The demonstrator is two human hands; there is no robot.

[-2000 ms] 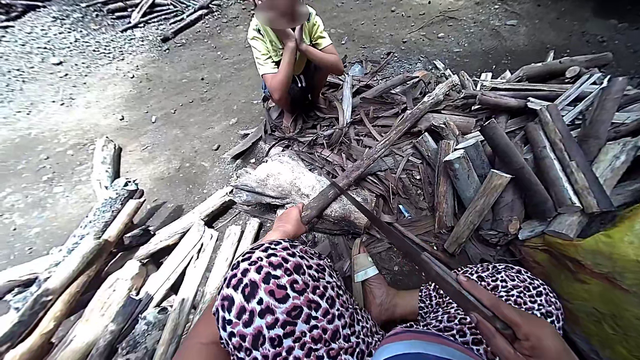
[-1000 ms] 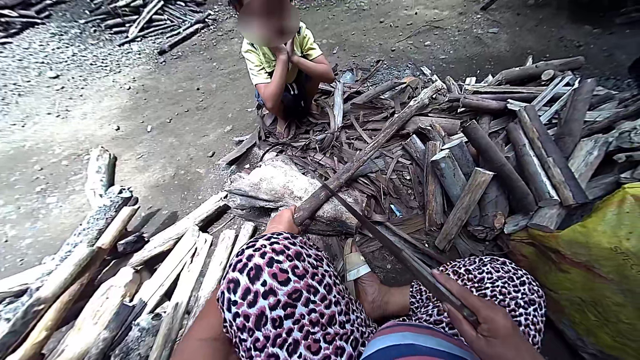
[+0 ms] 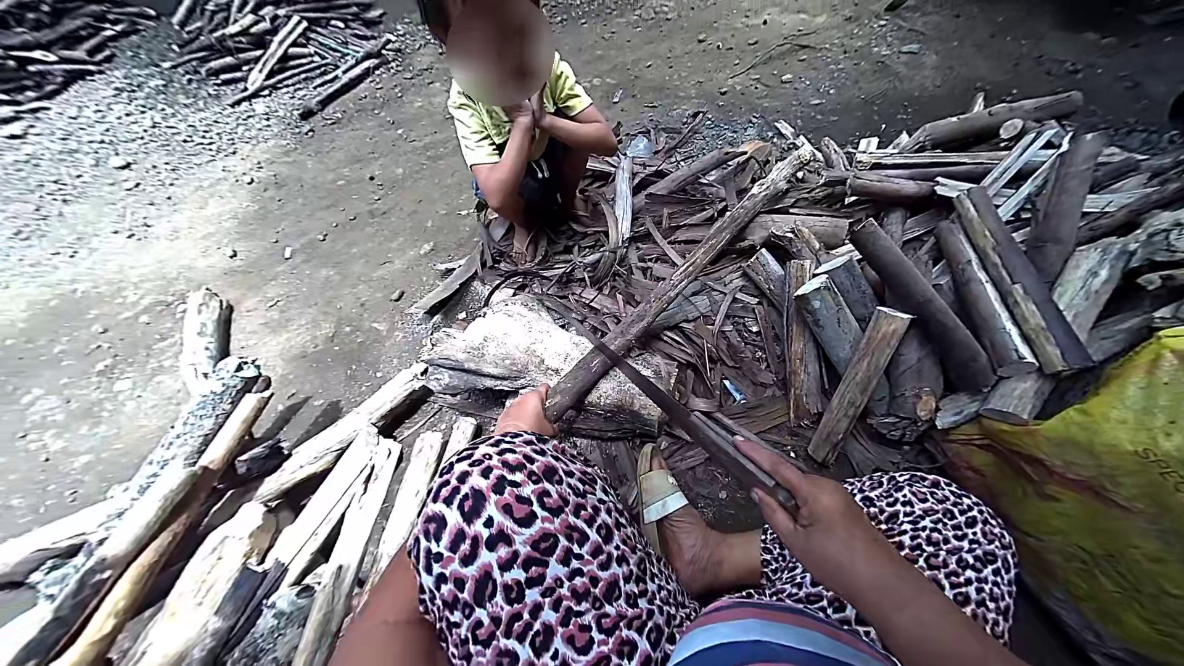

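Note:
My left hand [image 3: 525, 413] grips the near end of a long wooden branch [image 3: 680, 282], which slants up to the right over a pale wooden block [image 3: 518, 347]. In my right hand [image 3: 800, 499] is the handle of a long dark machete [image 3: 680, 416]. Its blade crosses the branch a short way beyond my left hand, above the block. Whether the edge touches the bark I cannot tell. My sandalled foot [image 3: 689, 532] stands just below the block, between my patterned trouser legs.
Split firewood [image 3: 347, 527] lies at lower left. Bark strips [image 3: 721, 342] surround the block. Cut logs [image 3: 925, 296] are piled at right, beside a yellow sack [image 3: 1091, 499]. A person [image 3: 532, 139] squats beyond the block. More sticks [image 3: 277, 46] lie at the far left on the gravelly ground.
My right hand and the machete have shifted slightly relative to the branch. My left hand keeps its hold on the branch. The squatting person stays in place, hands at the chin.

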